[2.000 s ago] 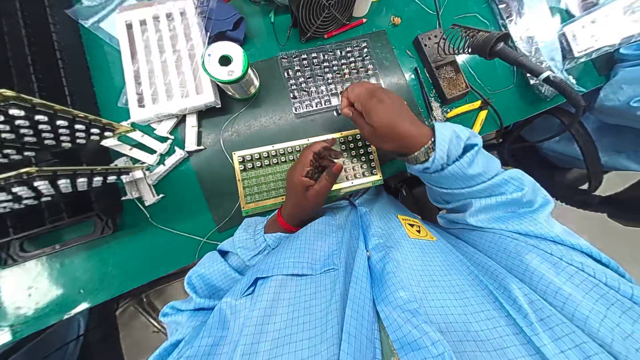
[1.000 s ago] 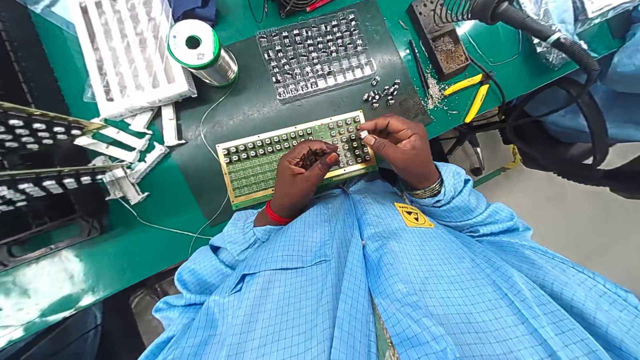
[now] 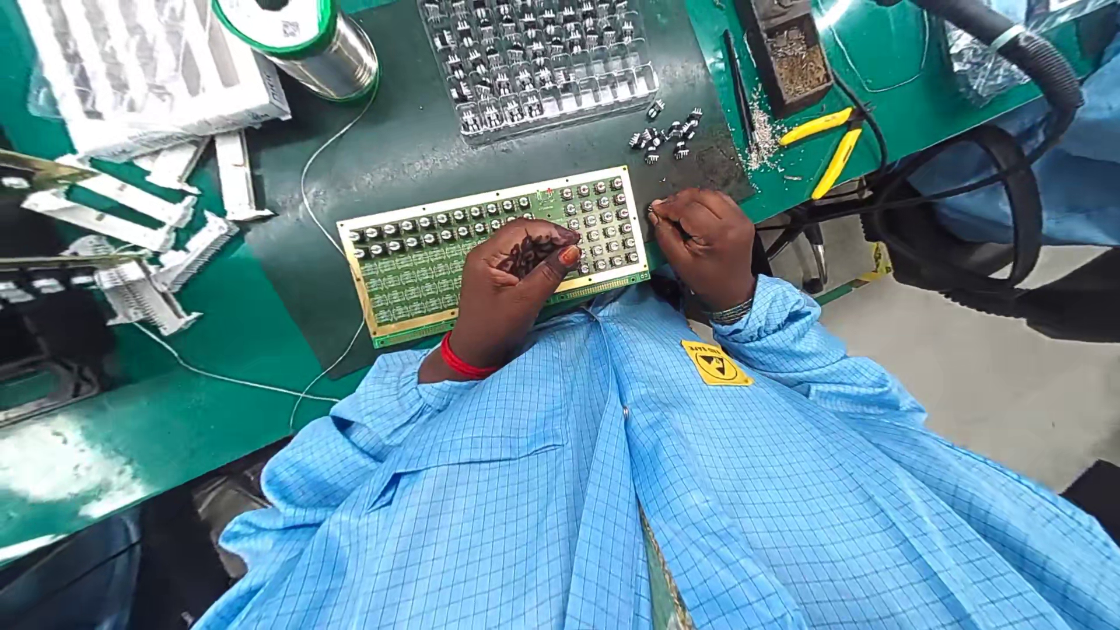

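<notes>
A green circuit board lies on the dark mat near the table's front edge, with rows of small round black-and-silver components along its top and right part. My left hand is over the middle of the board, its fingers curled around several small dark pieces. Just right of the board, my right hand has thumb and forefinger pinched at a tiny part, too small to name. Behind the board stands a clear plastic tray of small black components with metal pins. Several similar loose components lie right of the tray.
A solder wire spool stands back left, its wire trailing over the mat. White plastic pieces and a wrapped white tray lie left. At right are yellow-handled pliers, black tweezers, wire clippings and a soldering iron stand.
My right hand has moved from the board's right part to just beyond its right edge. My left hand stays over the board with the dark pieces. The loose components, hidden earlier, are in view.
</notes>
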